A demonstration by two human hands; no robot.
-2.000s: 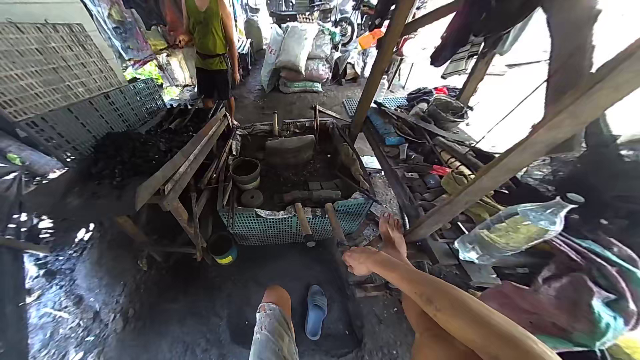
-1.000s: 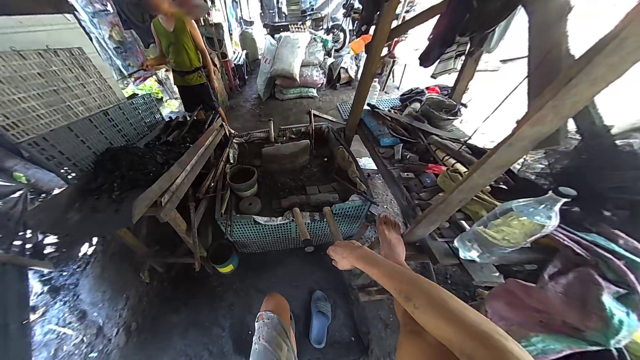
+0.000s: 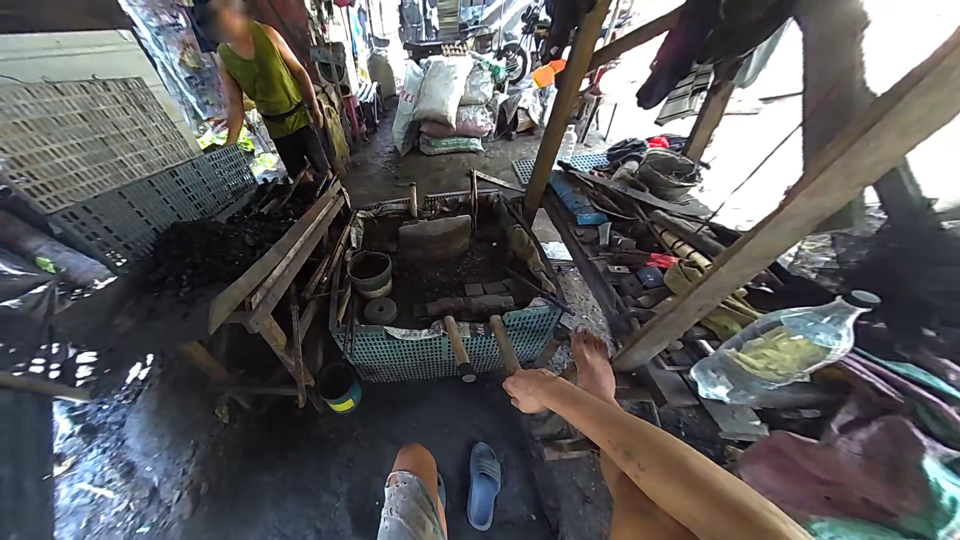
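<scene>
My right hand [image 3: 529, 391] is closed around the end of a wooden handle [image 3: 504, 343] at the front edge of a soot-dark bin walled with green plastic lattice [image 3: 442, 354]. Left of it a second wooden handle [image 3: 456, 341] with a dark end pokes over the same edge, untouched. Inside the bin lie dark blocks [image 3: 486, 288], a round dark disc [image 3: 380, 310], a curved plate [image 3: 435, 238] and a bucket [image 3: 370, 274]. My left hand is not in view.
A wooden stand with charcoal [image 3: 217, 251] is at left, with a bucket [image 3: 339, 388] below. A person [image 3: 276, 82] stands behind. My bare foot [image 3: 592, 360] rests right of the bin, near a slanting beam [image 3: 795, 195] and a plastic bottle [image 3: 780, 349]. A blue slipper [image 3: 484, 486] lies in front.
The other person, upright at the back left, now leans with one arm toward the plastic lattice. My right hand stays near the right-hand handle.
</scene>
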